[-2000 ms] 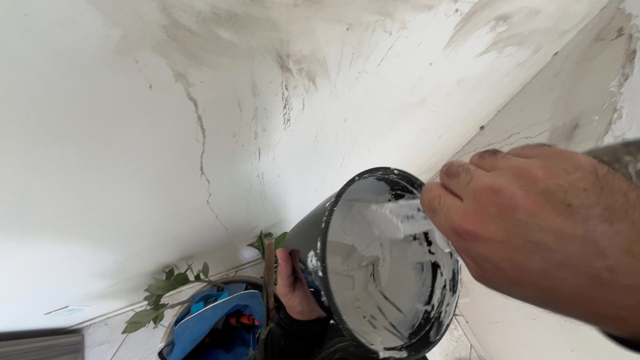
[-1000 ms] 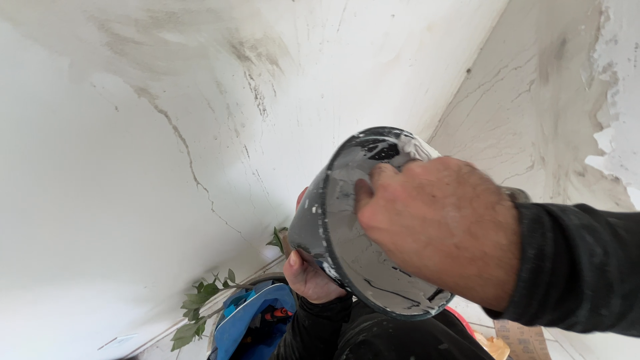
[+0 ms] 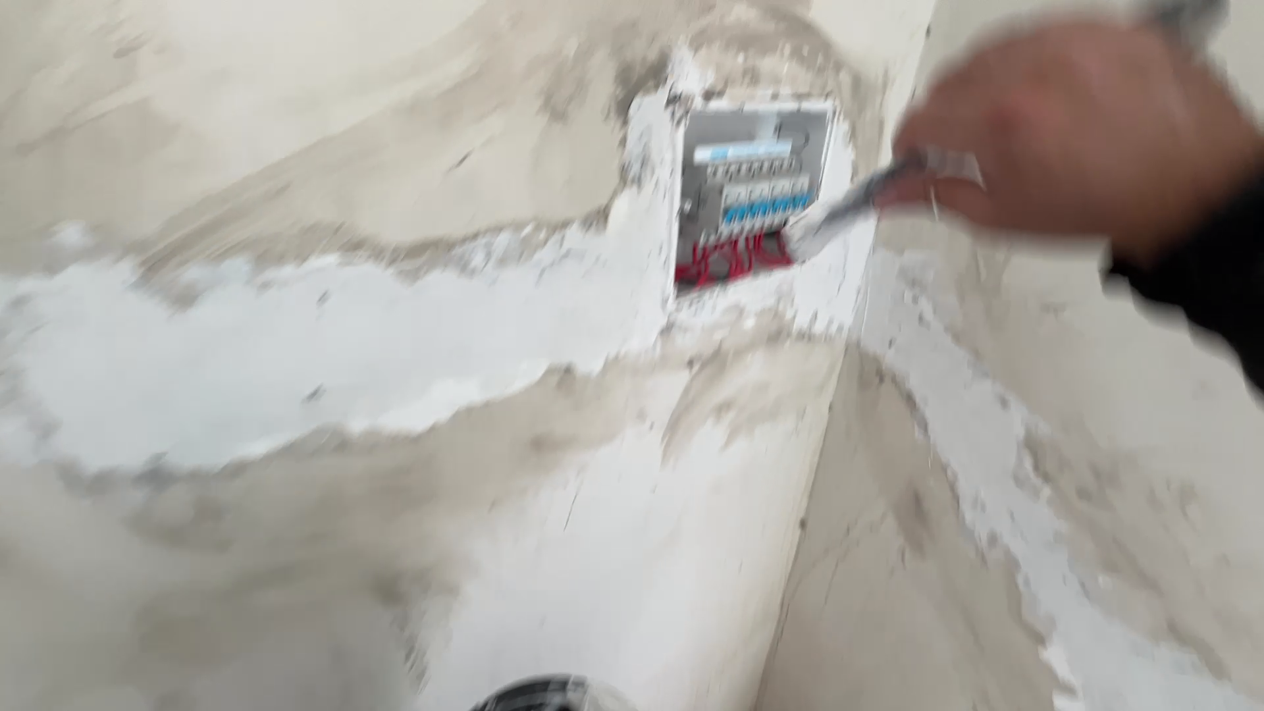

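Blurred by motion, my right hand (image 3: 1066, 138) is closed around a paintbrush (image 3: 859, 202) at the upper right. The brush's whitish tip points down-left and overlaps the lower right edge of a recessed electrical panel box (image 3: 755, 197); whether it touches the wall cannot be told. Rows of breakers with blue parts and red wires show inside the box. Only the dark rim of the bucket (image 3: 548, 691) shows at the bottom edge. My left hand is out of view.
A wide white filler band (image 3: 316, 355) runs left from the box across the stained wall (image 3: 395, 533). The wall corner (image 3: 812, 494) lies right of the box, and another white band (image 3: 1007, 494) slants down the adjoining wall.
My right hand has come out of the bucket with the brush and is now up near the panel box. The view has swung up the wall, leaving the plant and blue bag out of sight.
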